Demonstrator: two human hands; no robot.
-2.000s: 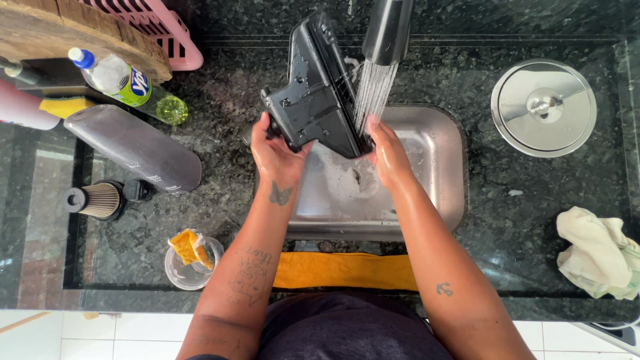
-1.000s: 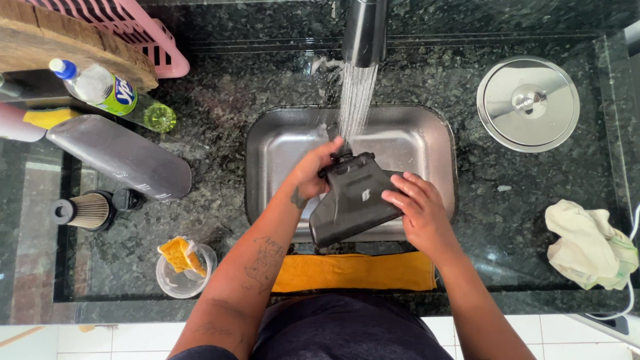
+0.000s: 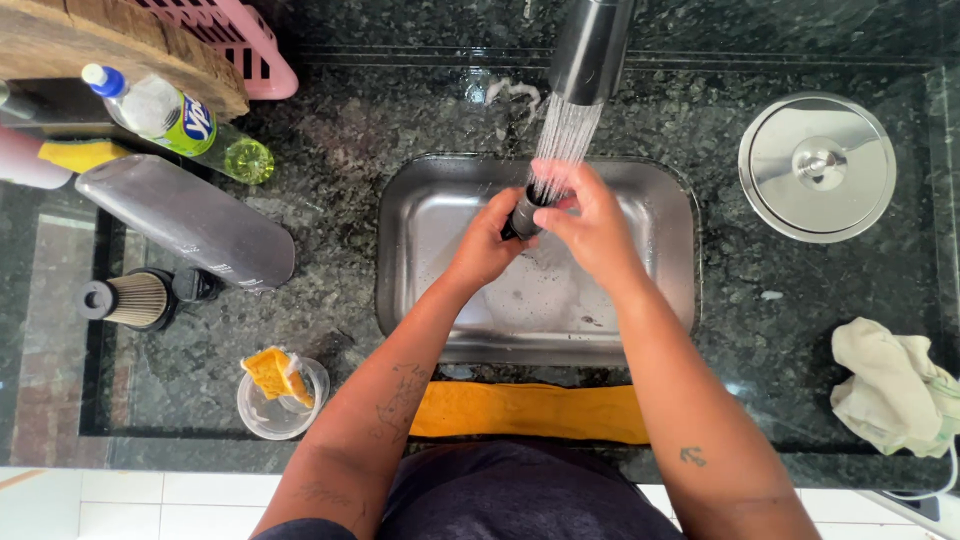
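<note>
A dark plastic part with a round open neck (image 3: 529, 213) is held above the steel sink basin (image 3: 480, 319), its mouth facing the water. My left hand (image 3: 491, 244) grips it from the left side. On the right, my right hand (image 3: 585, 214) has thumb and fingers at the neck's rim, with water running over the fingers. The black faucet head (image 3: 591, 56) sprays from above in several thin streams. Most of the part's body is hidden behind the hands, so its full shape does not show.
Left of the sink lie a grey plastic container (image 3: 191, 221), a pleated filter (image 3: 139, 298), a dish soap bottle (image 3: 180, 124) and a clear tub (image 3: 281, 405) with an orange sponge (image 3: 277, 375). An orange cloth (image 3: 525, 410) lines the front edge. A round metal lid (image 3: 817, 166) and a pale cloth (image 3: 889, 386) lie right.
The dark part was held low over the basin, broad side showing; now its round neck is up under the spray. My right hand has moved from its broad side up to the neck.
</note>
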